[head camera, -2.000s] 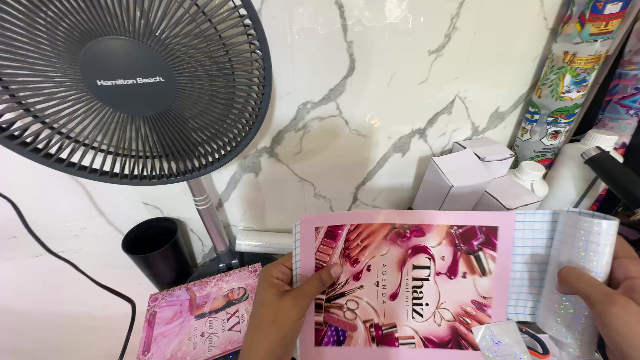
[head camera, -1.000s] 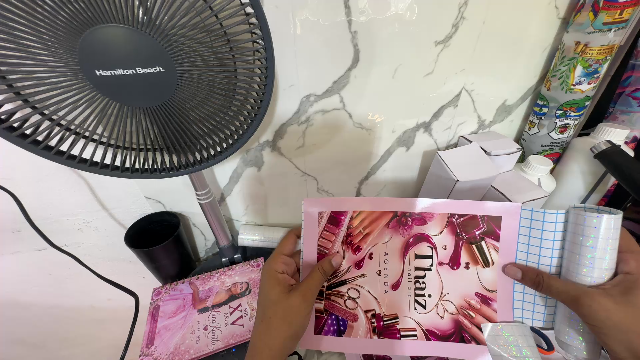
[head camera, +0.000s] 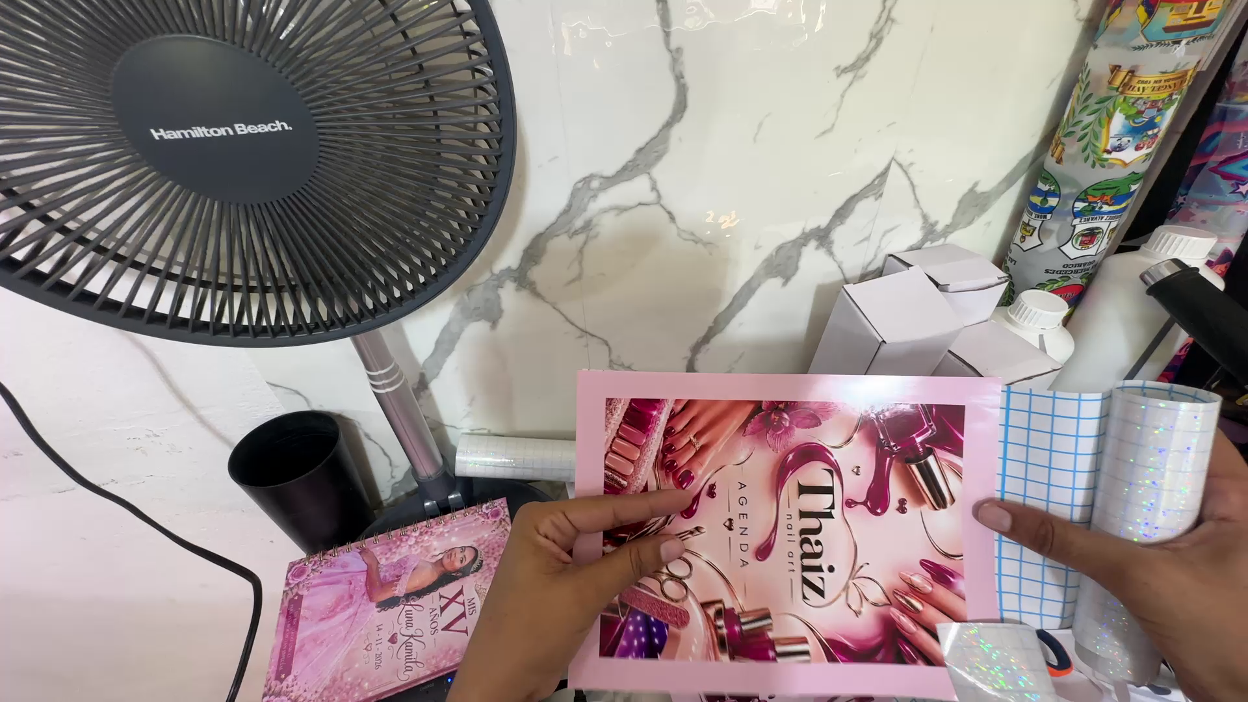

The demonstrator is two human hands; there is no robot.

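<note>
A printed pink cover sheet [head camera: 780, 526] with a nail-art picture lies across the lower middle of the head view. My left hand [head camera: 585, 575] is over its left part, thumb and forefinger apart on the print. My right hand [head camera: 1131, 575] has its thumb at the sheet's right edge, and its other fingers are behind a roll of holographic film [head camera: 1146, 468]. Blue-gridded backing paper [head camera: 1048, 497] shows between the sheet and the roll. A small holographic piece [head camera: 990, 663] overlaps the sheet's lower right corner, beside partly hidden scissors handles [head camera: 1056, 653].
A grey fan [head camera: 234, 127] on a metal pole stands at left, a black cup [head camera: 297, 478] and a pink spiral notebook [head camera: 390, 604] below it. Another film roll [head camera: 517, 456] lies behind the sheet. White boxes [head camera: 887, 317], white bottles [head camera: 1121, 302] and a printed roll [head camera: 1121, 127] stand at right.
My left hand has moved from the sheet's left edge onto its printed face. The film roll at right, tilted two seconds ago, now stands more upright.
</note>
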